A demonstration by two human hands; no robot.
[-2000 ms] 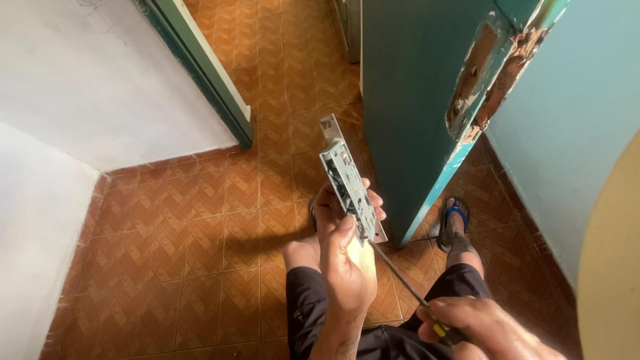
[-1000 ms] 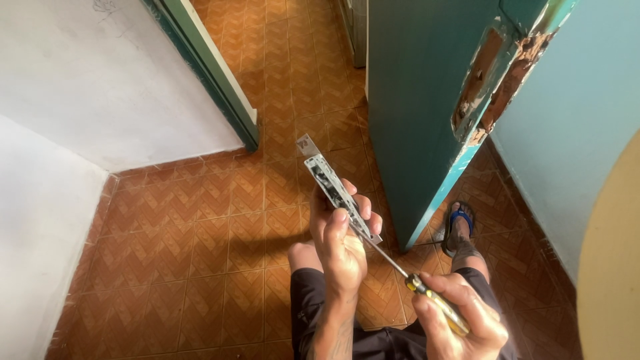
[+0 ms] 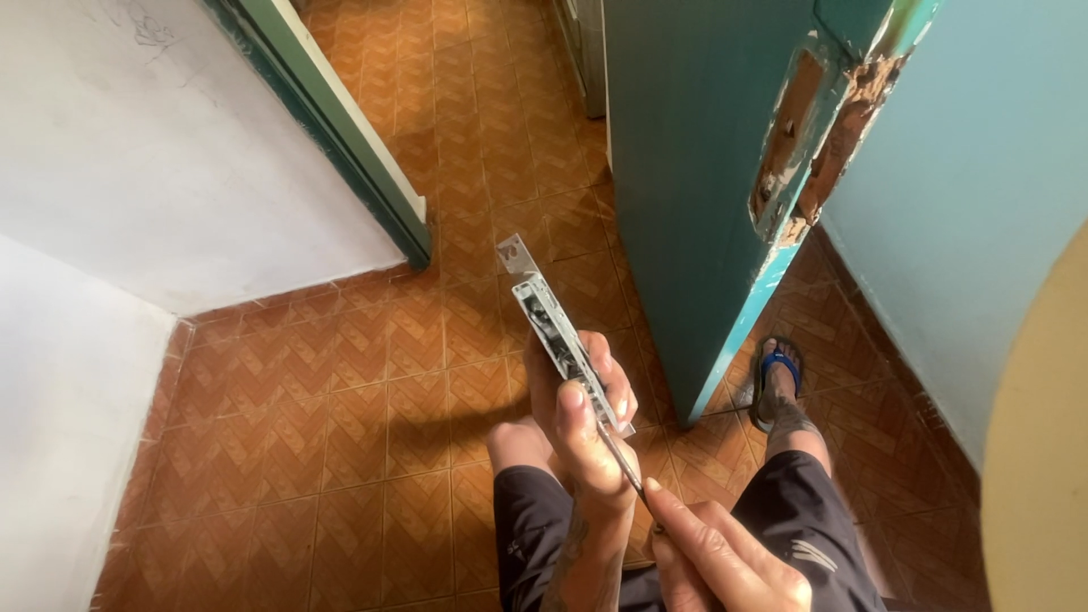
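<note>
My left hand grips a metal mortise lock by its lower part, thumb on the near side and fingers around the far side. The lock is tilted, its inner mechanism showing along the open side, and its faceplate stands out at the top end. My right hand holds a screwdriver, whose shaft runs up to the lower end of the lock beside my left palm. The right hand covers the screwdriver's handle, and the tip is hard to make out.
A teal door stands at the right, with a broken wooden lock cutout in its edge. The green door frame and white wall are at the left. My sandalled foot rests on the tiled floor by the door.
The right hand's grip has shifted: a finger now lies along the screwdriver's shaft, and the handle seen one second ago is hidden. The lock has turned in my left hand since the first frame.
</note>
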